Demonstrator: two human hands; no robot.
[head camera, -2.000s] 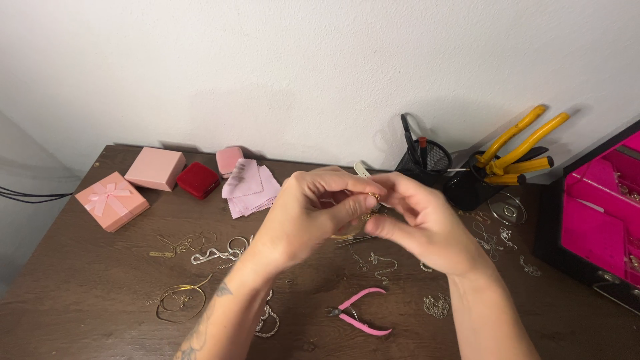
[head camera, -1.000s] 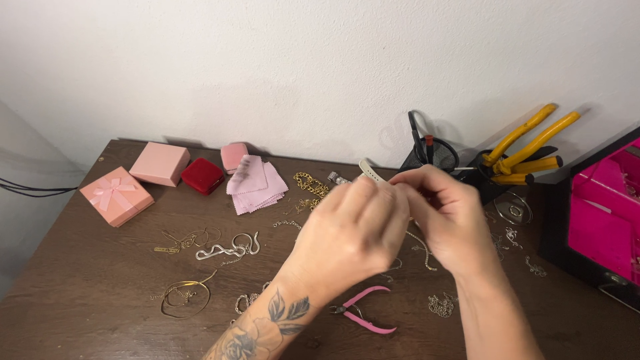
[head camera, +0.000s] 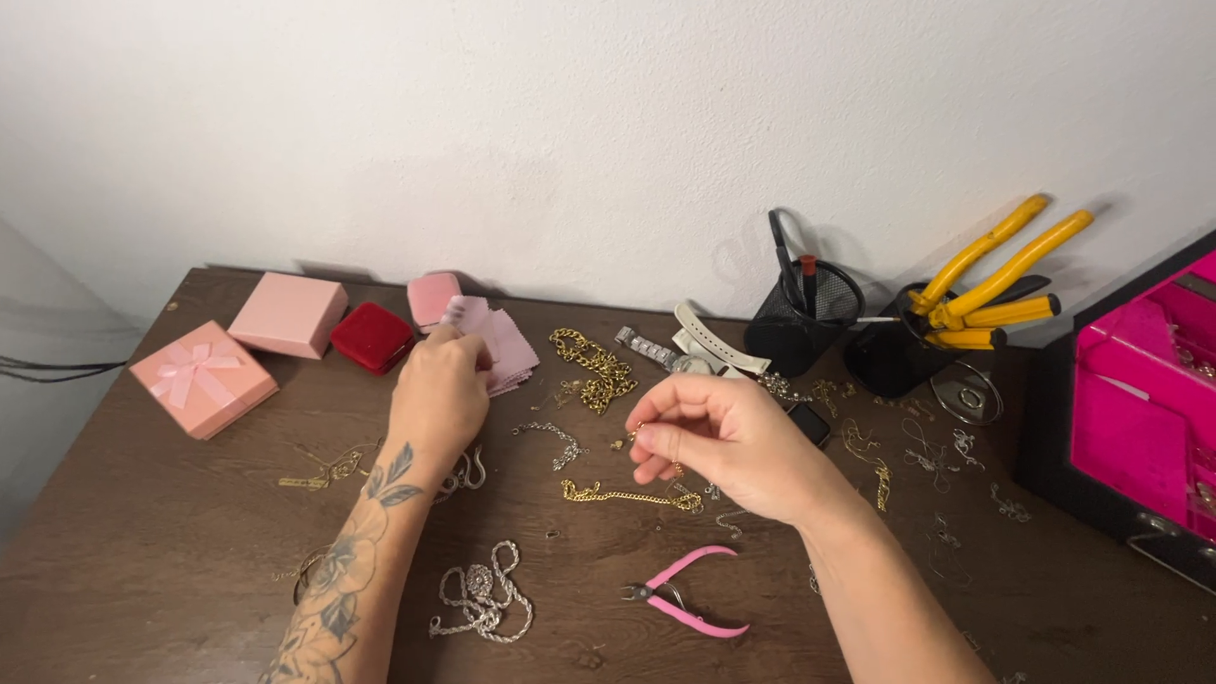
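Note:
My left hand (head camera: 442, 385) reaches to the pink polishing cloths (head camera: 513, 347), its fingertips at their near left edge; whether it pinches one is hidden. Between thumb and fingers of my right hand (head camera: 703, 442) is a thin gold-coloured chain (head camera: 638, 432), with a small piece dangling beside it. A thick gold-coloured chain (head camera: 594, 370) lies between the hands, further back. Below my right hand lie a gold-coloured curb chain (head camera: 627, 496) and pink-handled nippers (head camera: 689, 594) with their handles spread. A silver-coloured rope chain (head camera: 484, 598) is coiled near the front.
Pink gift boxes (head camera: 204, 380) and a red velvet box (head camera: 372, 337) stand back left. Wristwatches (head camera: 698, 363), a mesh pen cup (head camera: 803, 318) and a cup with yellow-handled pliers (head camera: 893, 356) are at the back. An open black case with pink lining (head camera: 1130, 437) stands right. Fine chains lie about.
My hands have parted: the left has moved left to the pink cloths, while the right stays nearer the middle. The watches and several chains between them have come into sight.

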